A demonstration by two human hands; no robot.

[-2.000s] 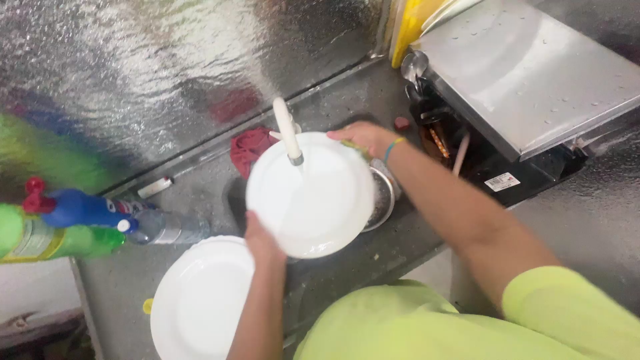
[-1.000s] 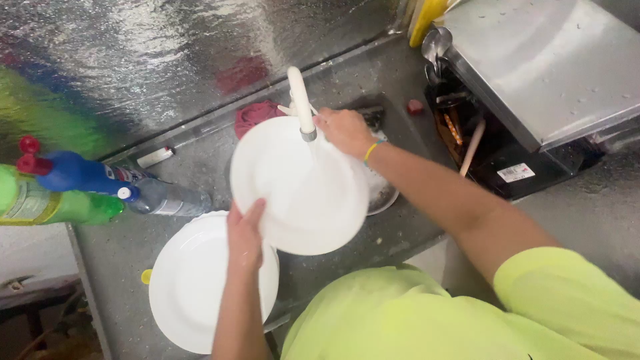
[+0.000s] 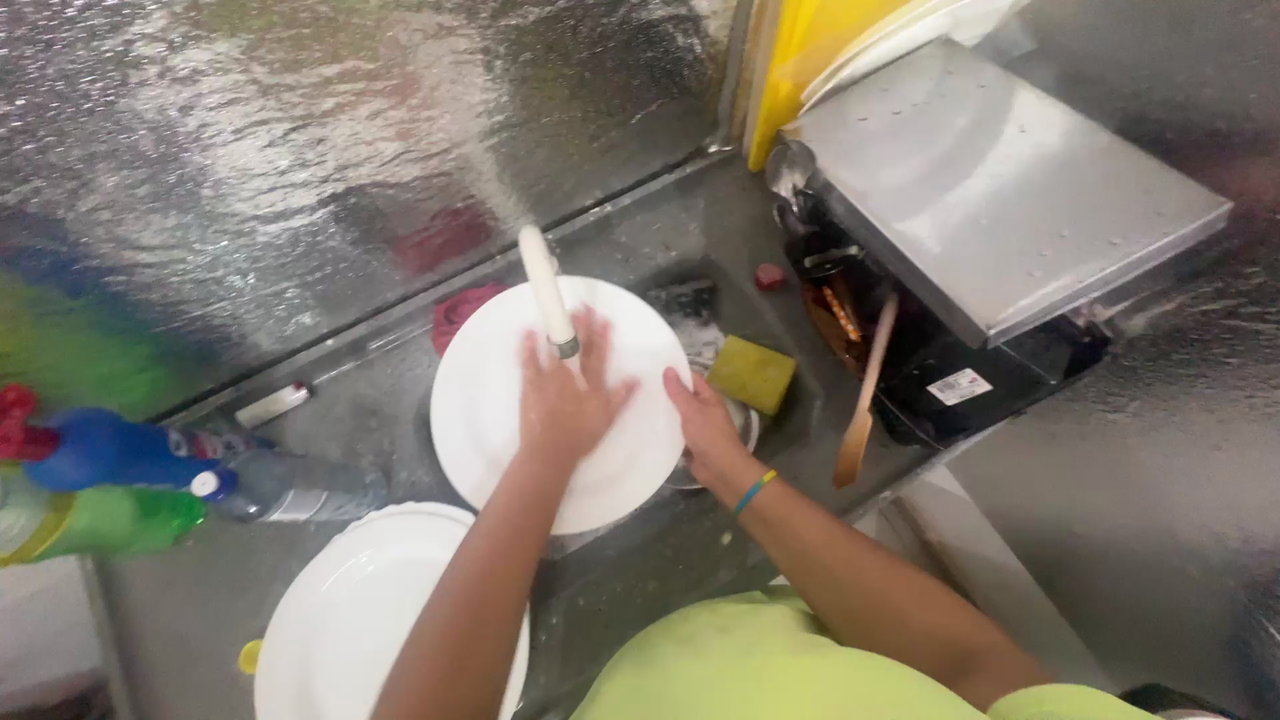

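Note:
A white plate (image 3: 490, 420) is under the spout of a white faucet (image 3: 545, 290), over the sink. My right hand (image 3: 705, 425), with a colored band at the wrist, grips the plate's right edge. Flat on the plate's face lies my left hand (image 3: 570, 395), fingers spread and slightly blurred beneath the spout. A yellow sponge (image 3: 752, 374) sits just right of my right hand, beside a metal bowl (image 3: 745, 425) that the plate partly hides. Another white plate (image 3: 370, 610) rests on the counter at lower left, partly behind my left forearm.
Blue (image 3: 120, 450), clear (image 3: 300, 485) and green (image 3: 120, 520) bottles lie at left. A red cloth (image 3: 462, 310) is behind the plate. At right, a metal lid or tray (image 3: 1010, 190) covers part of a black container (image 3: 960, 390), with a wooden utensil (image 3: 868, 400) beside it.
My left hand has moved from the plate's left edge onto its face. My right hand has shifted from the upper edge down to the right edge. The yellow sponge now shows beside it.

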